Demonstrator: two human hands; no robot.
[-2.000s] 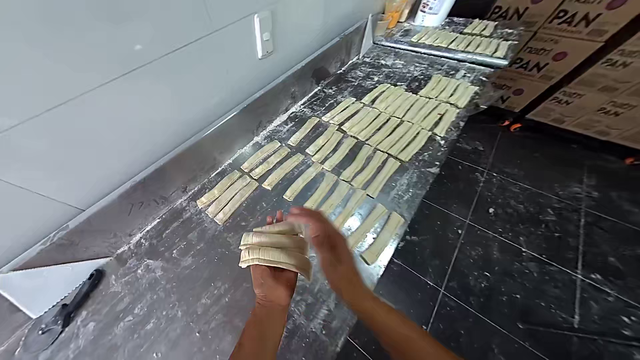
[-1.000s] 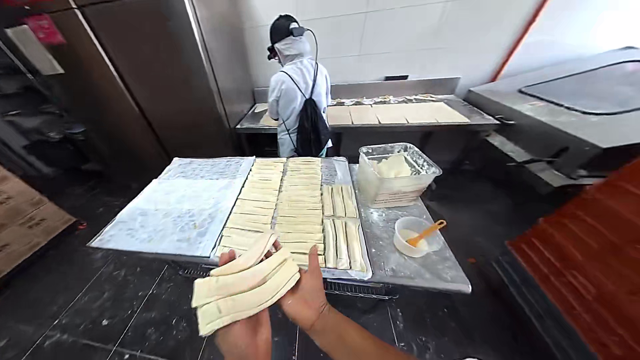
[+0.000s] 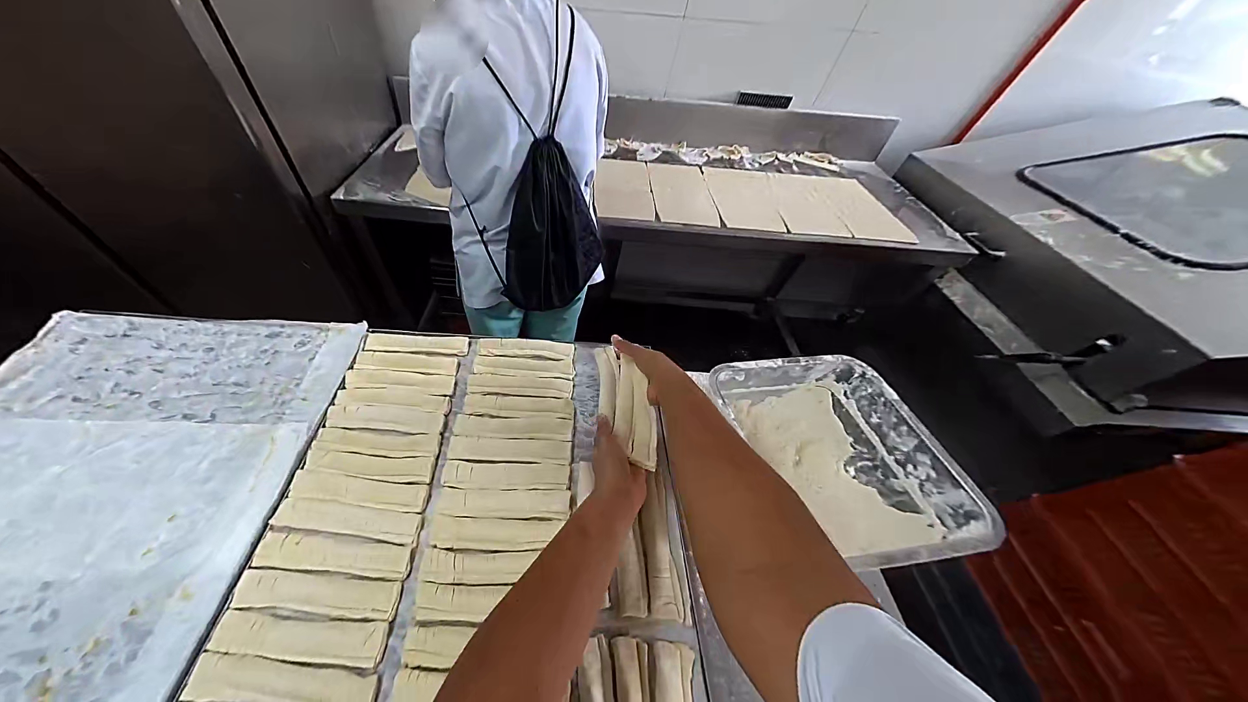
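Both my hands are at the far right corner of a metal tray [image 3: 685,546] lined with dough strips. My left hand [image 3: 616,466] grips the near end of a small bunch of dough strips [image 3: 626,405], and my right hand [image 3: 643,366] holds their far end. The bunch lies lengthwise, low over the tray's right column. Crosswise dough strips [image 3: 512,450] fill the two columns to the left. Below my hands, more lengthwise strips [image 3: 666,556] lie side by side, partly hidden by my left forearm.
A clear plastic tub of flour [image 3: 829,468] stands right of the tray. Paper-covered trays [image 3: 146,487] are at left. Beyond, a person in a white coat [image 3: 507,146] stands at a steel table [image 3: 770,249] bearing dough sheets [image 3: 741,200]. A steel unit [image 3: 1102,244] is at right.
The view has turned from the floured bench to the tray. The strips, held in front of the tray one second ago, are now over its far right corner between both hands.
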